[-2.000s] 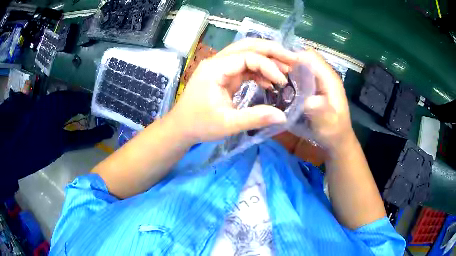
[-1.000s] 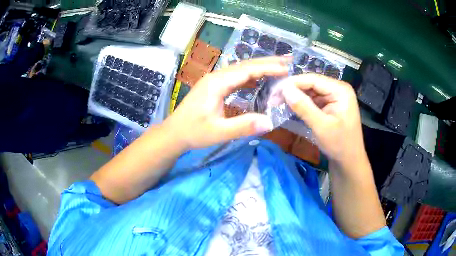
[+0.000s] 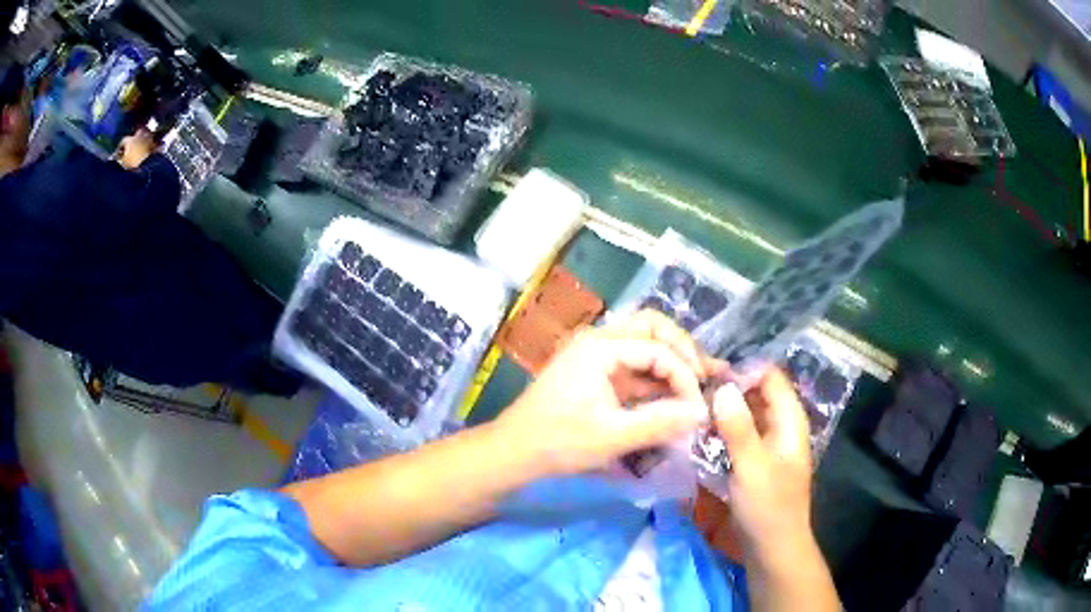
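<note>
A greyish translucent film sheet (image 3: 814, 281) with rows of round marks stands up from my fingertips towards the upper right. My left hand (image 3: 610, 395) and my right hand (image 3: 766, 460) meet with fingertips nearly touching, pinching clear film between them. My fingers hide most of what is pinched. A clear blister tray (image 3: 676, 291) with dark rounded parts in its pockets lies behind and under my hands. Its right part shows beside my right hand; its middle is covered.
Left are a block of filled trays (image 3: 383, 335), a tray heaped with black parts (image 3: 419, 144), a white box (image 3: 532, 227) and an orange-brown plate (image 3: 553, 317). Black plates (image 3: 921, 418) lie right. Another tray (image 3: 951, 102) is far right. A person in dark clothing (image 3: 132, 239) is at left.
The view has shifted, so bench items appear lower and further right. My hands have come together at the fingertips, and the spotted film now stands up above them.
</note>
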